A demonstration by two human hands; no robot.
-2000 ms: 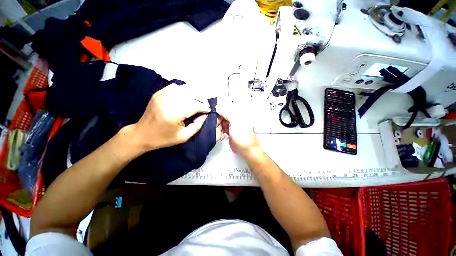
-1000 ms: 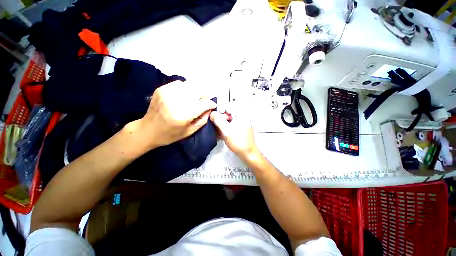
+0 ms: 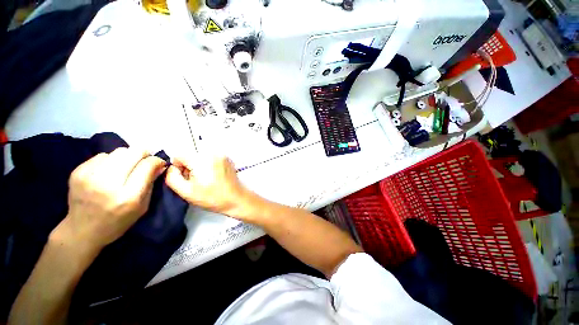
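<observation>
A dark navy garment (image 3: 162, 222) lies over the table's front left part and hangs over the edge. My left hand (image 3: 111, 197) grips the garment near its upper right corner. My right hand (image 3: 206, 184) pinches the same small corner from the right, fingertips close to the left ones. The fingertips partly hide the pinched edge. The presser foot and needle area (image 3: 240, 105) of the white machine (image 3: 355, 32) is behind and right of my hands, apart from the cloth. Black shears (image 3: 286, 124) lie right of it.
A phone (image 3: 334, 120) lies right of the shears. Dark fabric strips (image 3: 400, 66) hang on the machine head. A notions box (image 3: 412, 136) stands at the table's right. A red plastic crate (image 3: 470, 209) is below, with dark cloth by it. More dark cloth (image 3: 47, 57) lies at upper left.
The view has swung to the right, so the machine, shears and phone appear further left and more crate shows. Both hands still hold the garment's corner, with the fingertips close together.
</observation>
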